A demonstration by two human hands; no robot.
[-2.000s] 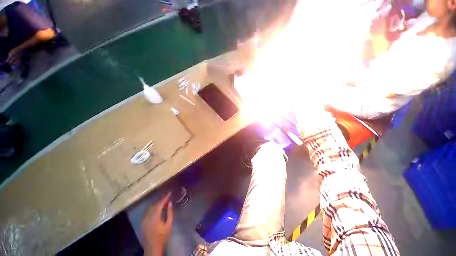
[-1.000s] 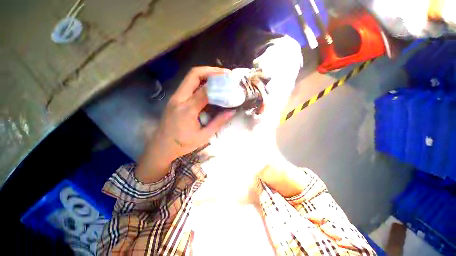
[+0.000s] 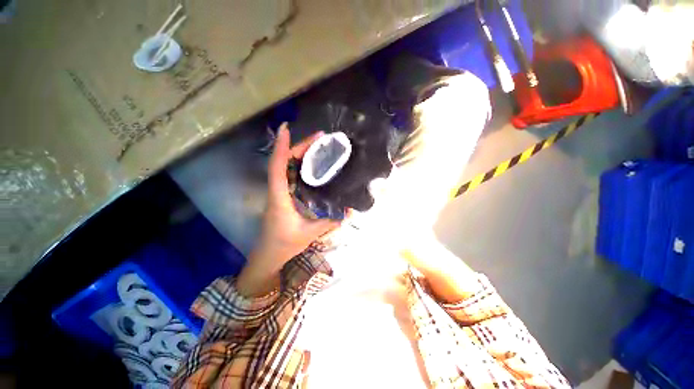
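The round unit [image 3: 326,159] has a white rim around a grey face, with dark material around and behind it. It is held over the lap, its face turned up towards me. My left hand [image 3: 285,201] is bare and grips the unit from its left side, thumb and fingers around it. My right hand [image 3: 373,220] is mostly lost in white glare at the unit's lower right; its fingers and what they hold cannot be told.
A white dish [image 3: 157,53] with thin sticks lies on the tan bench [image 3: 251,91]. A blue bin [image 3: 91,300] of white rings [image 3: 144,319] is at lower left. An orange-red stool [image 3: 601,83], yellow-black tape [image 3: 525,158] and stacked blue bins [image 3: 647,220] are at right.
The view has swung from the bench to the lap, and both hands came together there. Since one second ago, the unit has turned from its pale side to show its white-rimmed face.
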